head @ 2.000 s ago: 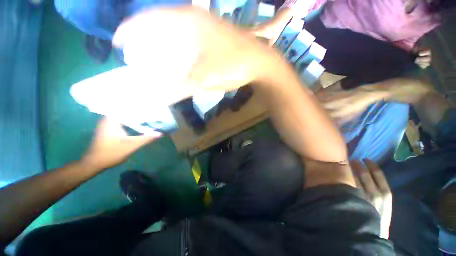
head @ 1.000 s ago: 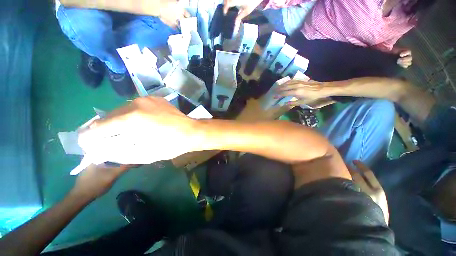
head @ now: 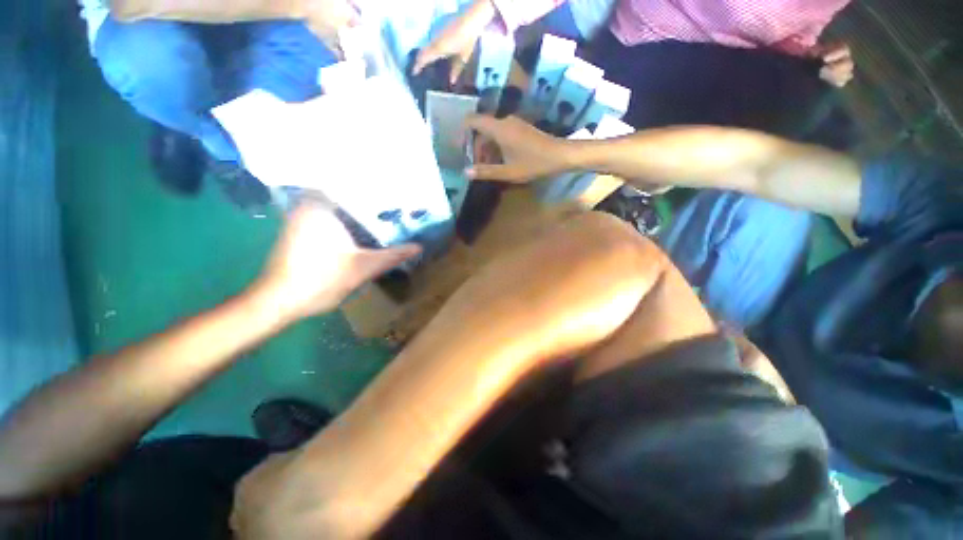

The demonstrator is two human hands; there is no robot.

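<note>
A white carton [head: 370, 148], overexposed, with a small dark printed picture near its lower end, is among the other cartons at upper left centre. My left hand [head: 322, 258] is at its lower end, with the thumb along the bottom edge and the other fingers partly hidden by glare and the carton. My right forearm bends back across my lap. My right hand [head: 259, 501] is low at the left near the bottom edge, blurred; its fingers and anything in it cannot be made out.
Several slim cartons [head: 554, 74] and dark cylinders [head: 480, 211] stand on brown cardboard [head: 370, 314]. Another person's hand [head: 512, 148] reaches in from the right to a dark part. Another hand [head: 459, 44] is at the top. The floor [head: 116, 285] is green; blue wrapped material [head: 32, 264] is at left.
My left hand has moved up and right to the carton group. My right hand has left the white items and drawn back to the lower left. The neighbour's hand has moved left and up.
</note>
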